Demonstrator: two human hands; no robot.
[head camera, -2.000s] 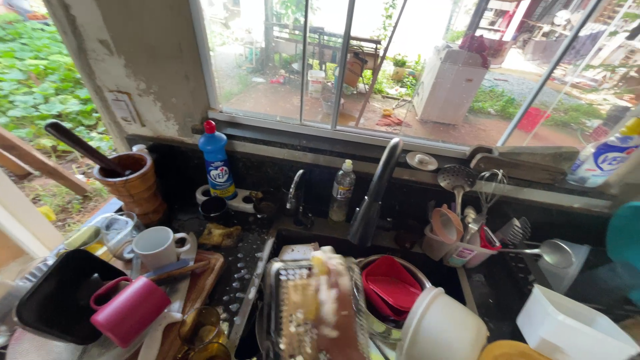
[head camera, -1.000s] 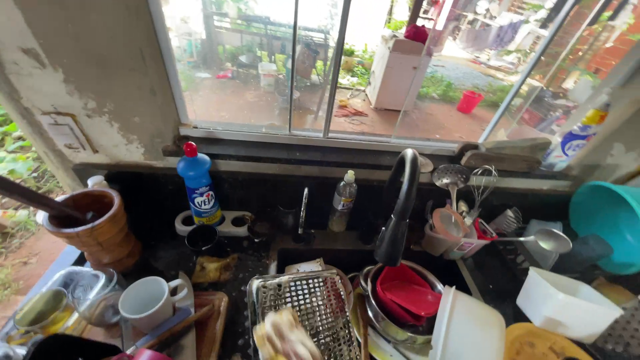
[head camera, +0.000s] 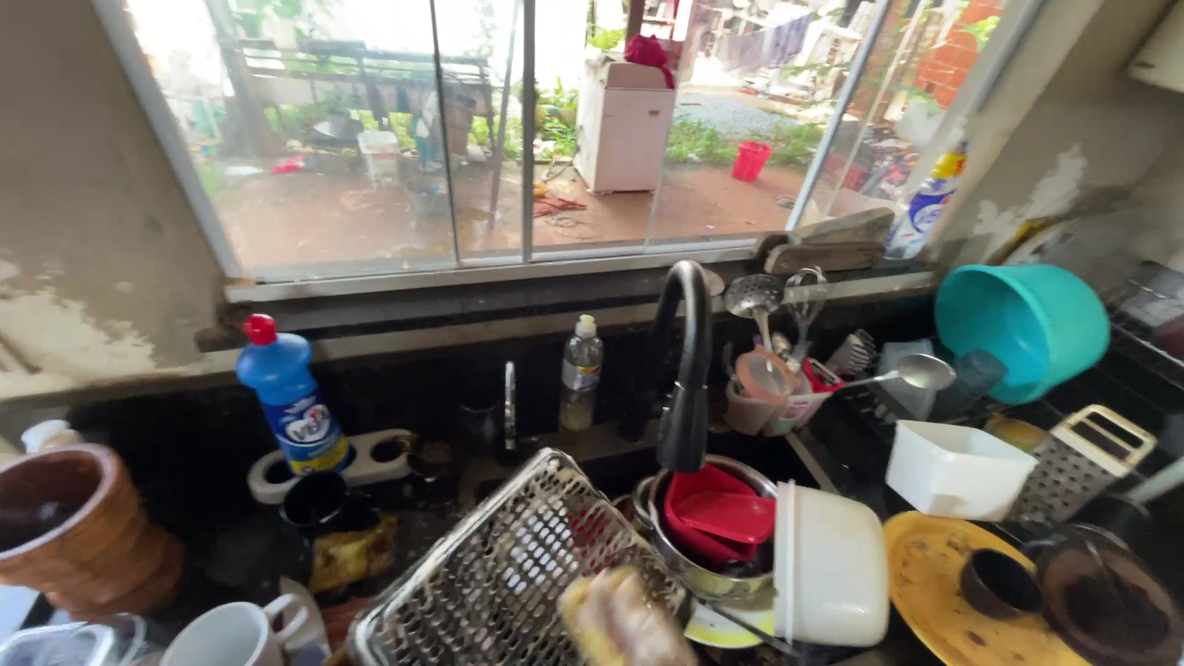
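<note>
A perforated metal basket (head camera: 518, 564) is tilted over the sink's left part. My right hand (head camera: 634, 624), blurred at the bottom edge, presses a yellowish sponge (head camera: 587, 606) against the basket's lower right. My left hand is not in view. Right of the basket, a steel pot (head camera: 712, 583) holds red plastic containers (head camera: 721, 509) under the black faucet (head camera: 684, 370). A white plastic tub (head camera: 832, 564) leans beside the pot. A clear dish soap bottle (head camera: 581, 375) stands behind the sink.
At left are a blue cleaner bottle (head camera: 291, 398), a wooden mortar (head camera: 83, 527), a white mug (head camera: 227, 638) and a yellow cloth (head camera: 354, 555). At right are a utensil holder (head camera: 772, 407), a teal basin (head camera: 1027, 328), a white container (head camera: 957, 472) and a yellow plate (head camera: 953, 592).
The metal basket has gone from lying flatter to tilted, its far edge raised. The hand with the sponge has moved to the basket's right side. The view has shifted right.
</note>
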